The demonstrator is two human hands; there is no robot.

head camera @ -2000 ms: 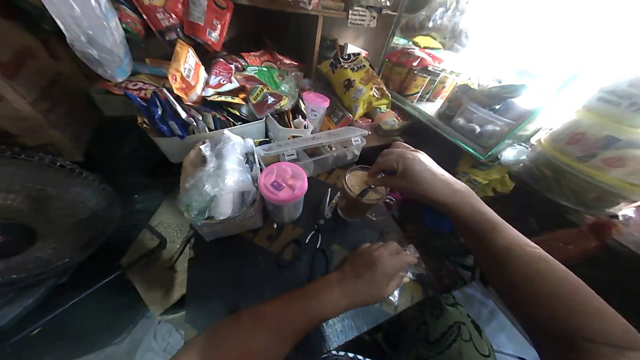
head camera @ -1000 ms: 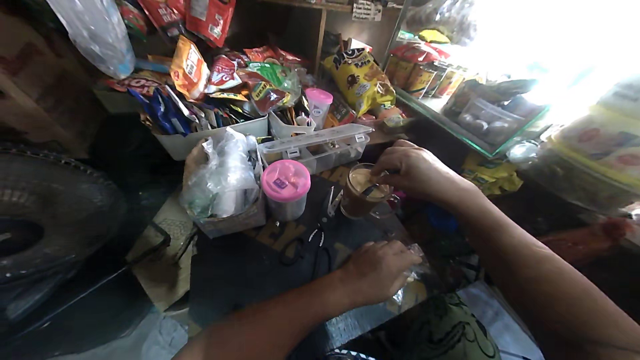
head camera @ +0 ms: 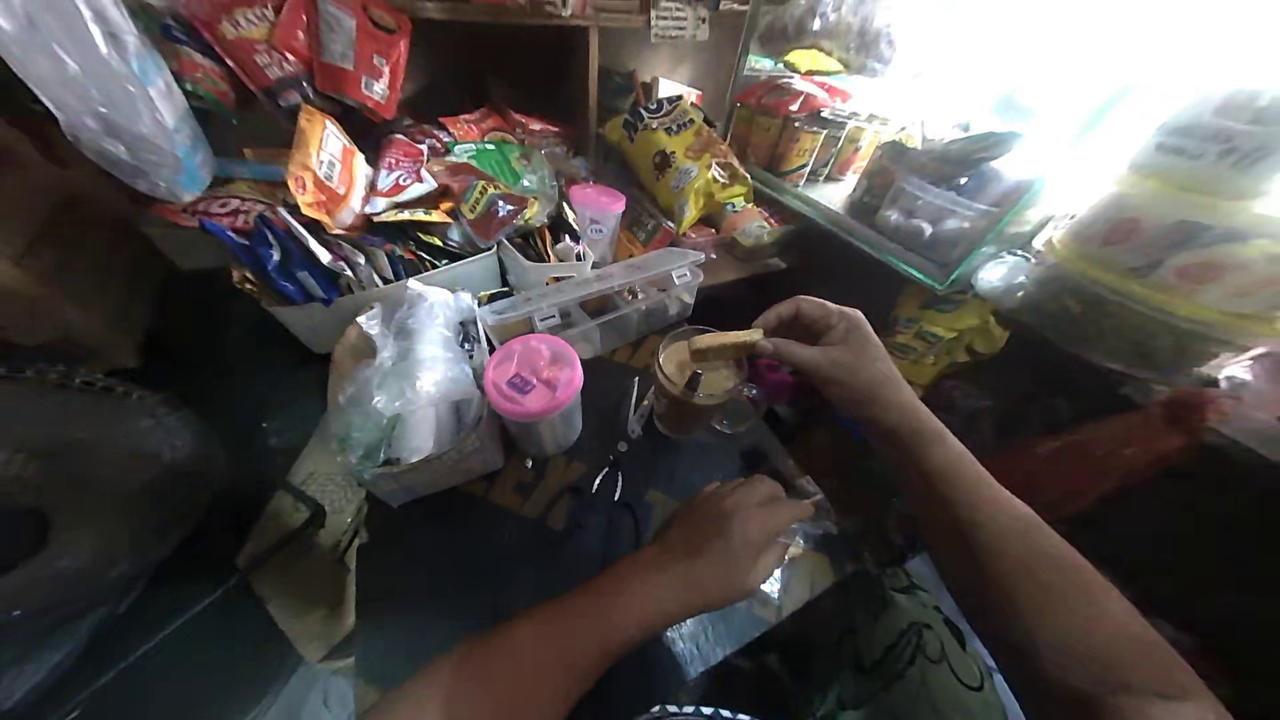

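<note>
My right hand (head camera: 830,355) pinches a piece of biscuit or toasted bread (head camera: 726,345) between thumb and fingers, just over the rim of a clear glass mug (head camera: 690,405). Light brown, foamy drink fills the mug, and something dark, perhaps a spoon handle, stands in it. Lower down, my left hand (head camera: 738,540) rests with bent fingers on a clear plastic wrapper (head camera: 805,510) near the table's front edge; whether it grips the wrapper is hard to tell. Left of the mug lie small pliers or scissors (head camera: 622,445), partly dark against the table.
A pink-lidded tub (head camera: 535,395) stands beside a box of plastic bags (head camera: 430,475). Behind are a clear divided case (head camera: 600,310), a bin of sachets (head camera: 385,305) and a yellow snack bag (head camera: 685,165). A glass shelf (head camera: 860,235) is at the back right, a fan (head camera: 80,520) at the left.
My right hand, earlier low at the mug's rim, has risen slightly, and the biscuit piece now shows above the drink. My left hand has stayed near the wrapper.
</note>
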